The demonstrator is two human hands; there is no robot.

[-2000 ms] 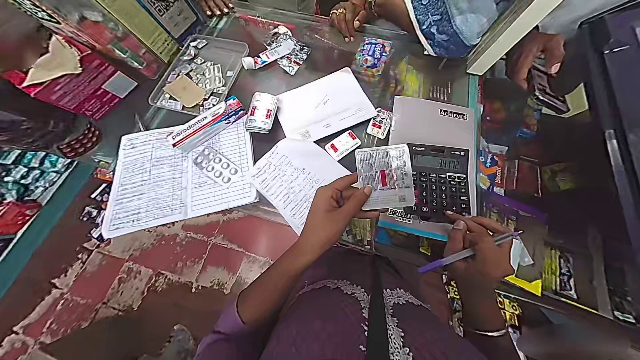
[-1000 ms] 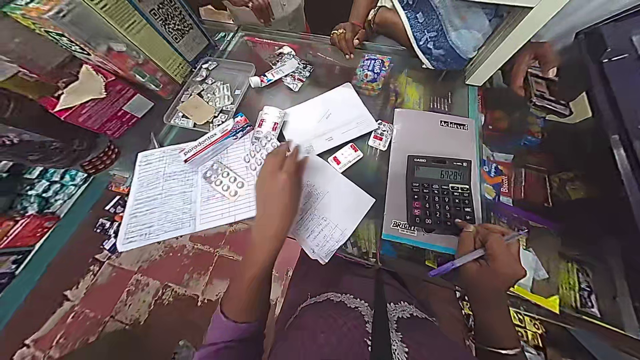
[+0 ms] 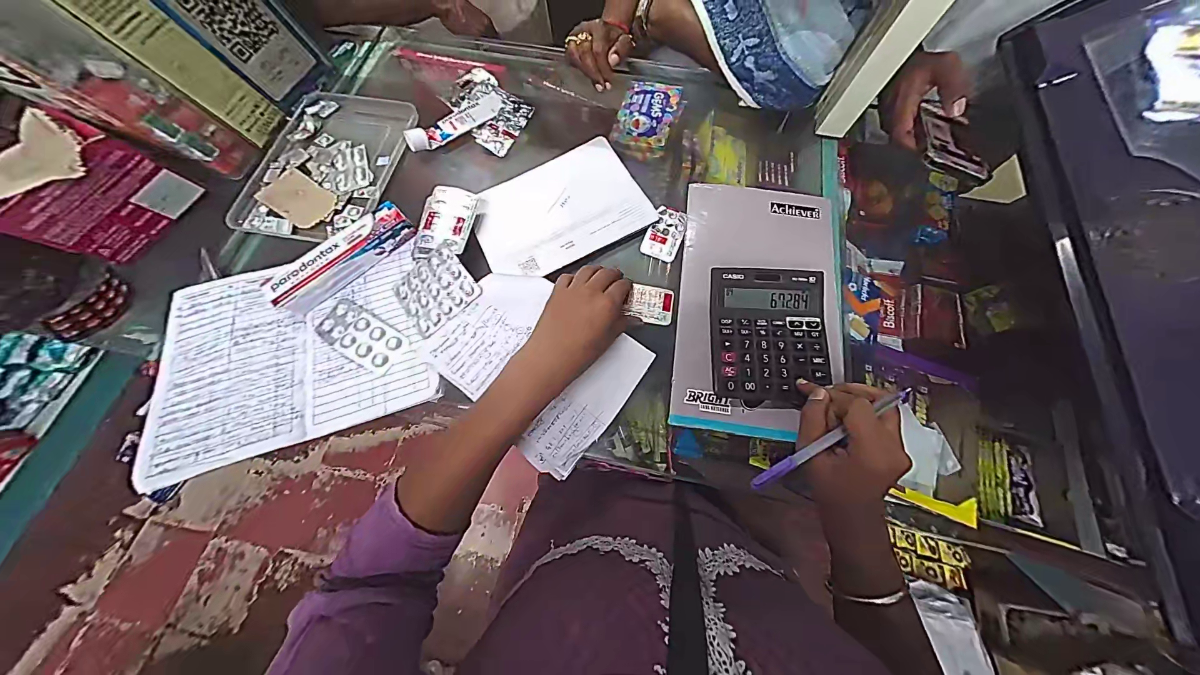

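My left hand [image 3: 589, 314] is at a small blister strip with a red end [image 3: 652, 304], its fingertips on or over the strip's left part; a firm hold is not plain. My right hand [image 3: 855, 441] grips a purple pen [image 3: 806, 457], a fingertip at the lower right keys of a Casio calculator [image 3: 769, 333]. The calculator lies on a grey notebook [image 3: 698, 234]. Beneath my left forearm is a handwritten paper [image 3: 591, 412]. Silver blister packs [image 3: 359, 336] and a Parodontax toothpaste box [image 3: 337, 258] rest on an open ruled register [image 3: 225, 375].
A plastic tray [image 3: 398, 117] holds cut blister pieces. A toothpaste tube [image 3: 459, 122], a white paper [image 3: 562, 206] and a small blister strip [image 3: 664, 234] lie on the glass counter. Another person's hand [image 3: 600, 52] rests on the far edge; a further hand [image 3: 923, 94] holds a phone at right.
The blister pack my left hand held up two seconds ago has left it. That hand went to the packs on the left, then right to the red-ended strip. The calculator's display has changed.
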